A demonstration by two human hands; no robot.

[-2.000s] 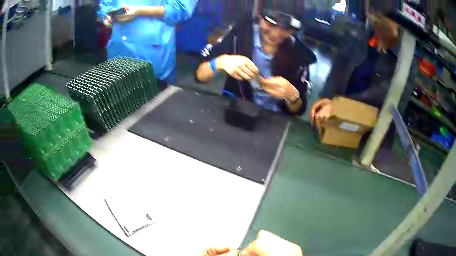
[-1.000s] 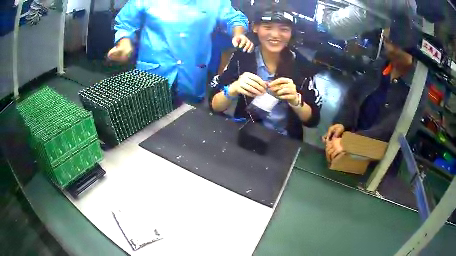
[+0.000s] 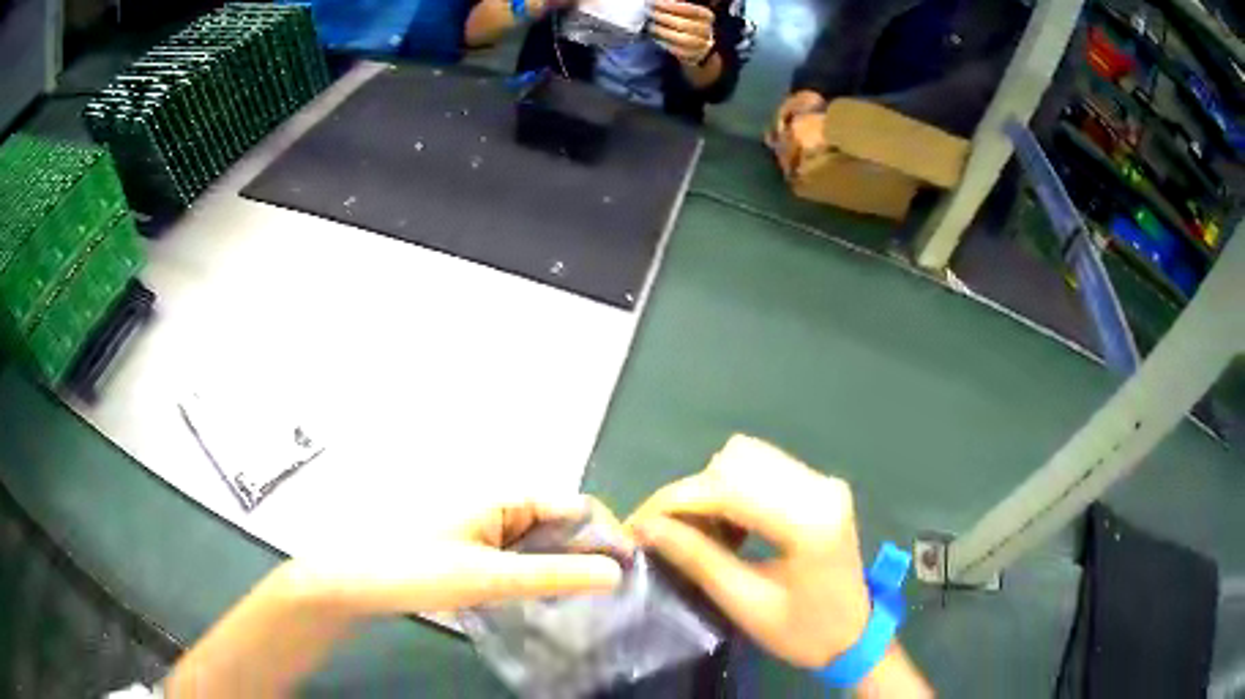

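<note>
A shiny grey, see-through component bag is at the bottom centre. My left hand grips its top edge from the left, thumb along the bag. My right hand pinches the top edge from the right, close to the left fingertips. A blue wrist strap is on my right wrist. The bag's lower part is blurred, and its contents cannot be told. A dark object shows partly below my right hand.
A light sheet bears a black mat with a black tray. Upright green boards and darker boards stand left. Opposite, hands hold a bag; another person's hand touches an open carton. A cream post rises right.
The view has tilted down. Both my hands, only partly visible at the bottom two seconds ago and unseen one second ago, now show with the bag between them.
</note>
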